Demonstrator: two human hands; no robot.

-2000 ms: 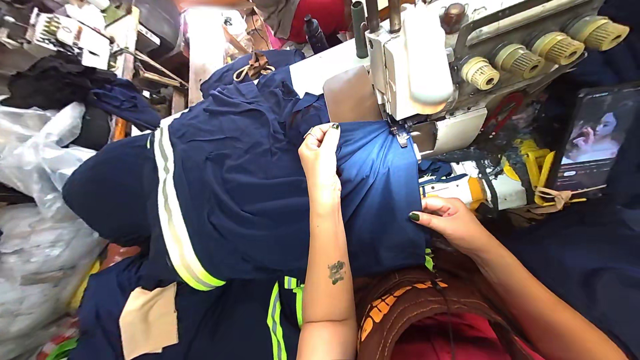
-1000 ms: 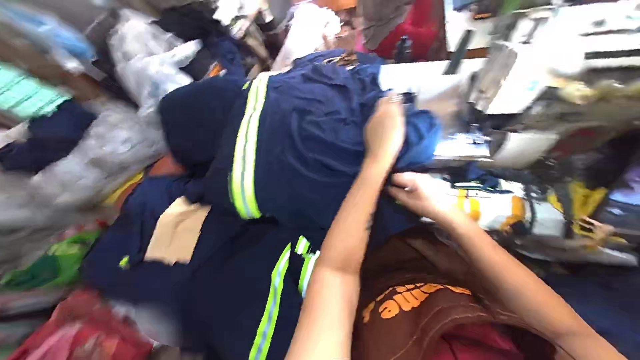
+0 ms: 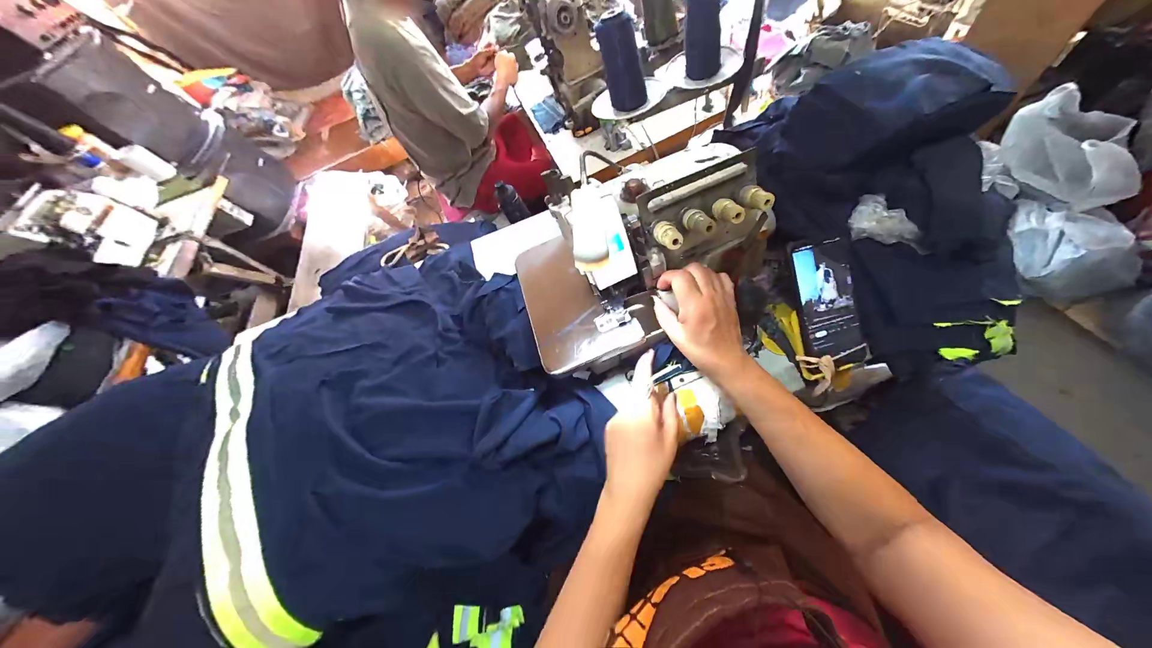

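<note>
In the head view, a serger sewing machine (image 3: 706, 211) with several tension knobs stands at the centre. My right hand (image 3: 702, 319) is at its front cover beside the presser foot; whether its fingers grip a part cannot be told. My left hand (image 3: 641, 436) is just below the machine's front edge, index finger pointing up toward it, its palm side hidden. Left of both hands, a navy garment (image 3: 405, 441) with a reflective band (image 3: 236, 504) lies bunched against the machine's metal plate (image 3: 576, 315).
A phone (image 3: 825, 301) with a lit screen stands right of the machine. Thread cones (image 3: 621, 63) rise behind it. Another person (image 3: 418, 99) is at work at the back left. Navy cloth (image 3: 936, 198) and plastic bags (image 3: 1071, 153) are piled at the right.
Both hands have left the navy cloth they were on and are now at the machine's front. The cloth is no longer spread in front of the machine. The view has swung considerably.
</note>
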